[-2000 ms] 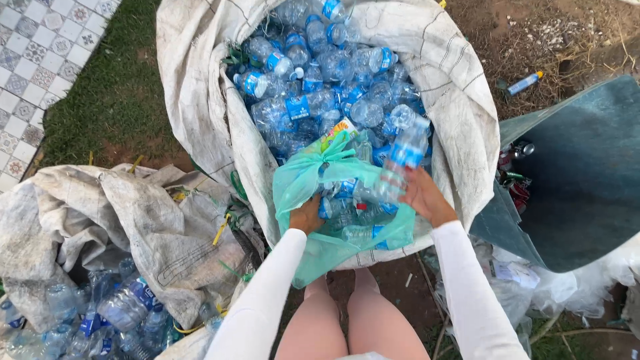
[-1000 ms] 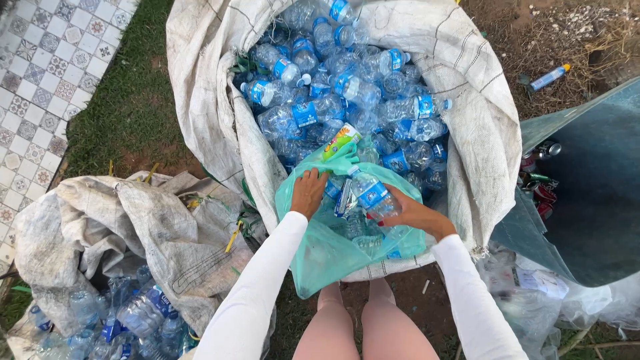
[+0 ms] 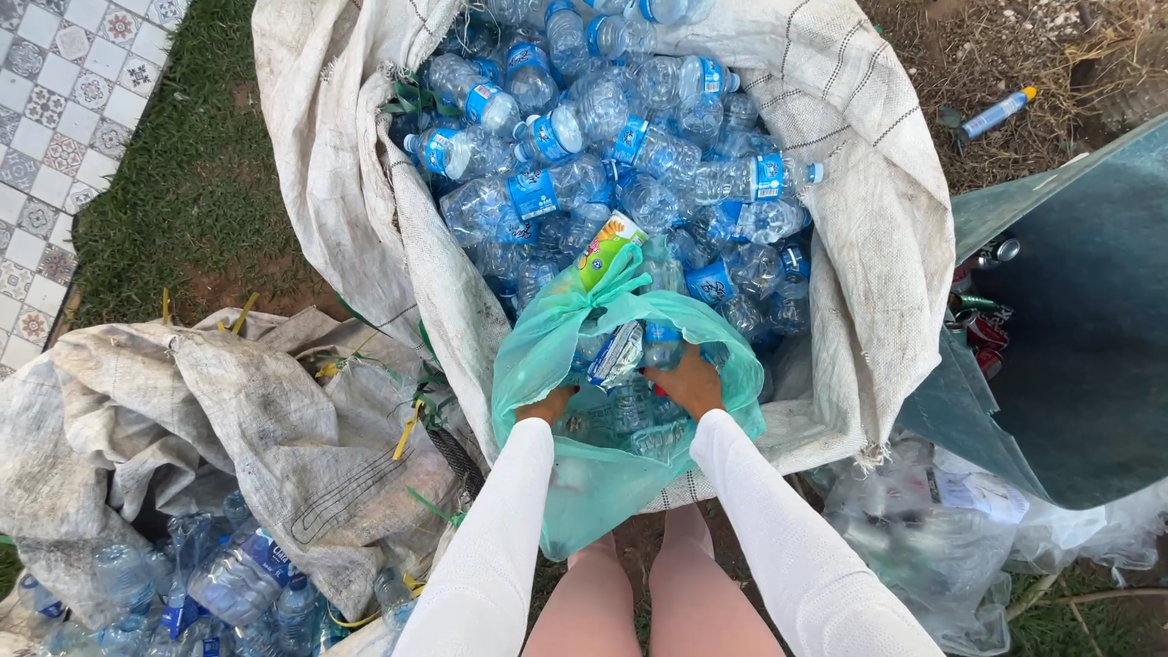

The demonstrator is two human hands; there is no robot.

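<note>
A torn green plastic bag [image 3: 598, 502] lies open over the near rim of a large white woven sack [image 3: 876, 301] full of clear plastic bottles with blue labels [image 3: 538, 192]. Both hands reach into the bag. My left hand [image 3: 547, 404] is at its left side, the fingers hidden under the film. My right hand [image 3: 691, 383] is among the bottles in the bag, beside a crumpled blue-and-silver wrapper [image 3: 617, 354]; its fingertips are partly hidden. A green-and-yellow carton [image 3: 610, 248] sticks up by the bag's knot.
A second woven sack [image 3: 219, 392] with plastic bottles [image 3: 242, 575] stands at lower left. On the right is a dark green container [image 3: 1086, 338] with crushed cans [image 3: 987, 330]. Clear plastic film [image 3: 912, 538] lies below it. A bottle with an orange cap [image 3: 999, 113] is on the ground.
The right hand held a blue-labelled bottle above the bag earlier; now it is down inside the bag. The left hand has moved from the bag's rim into it.
</note>
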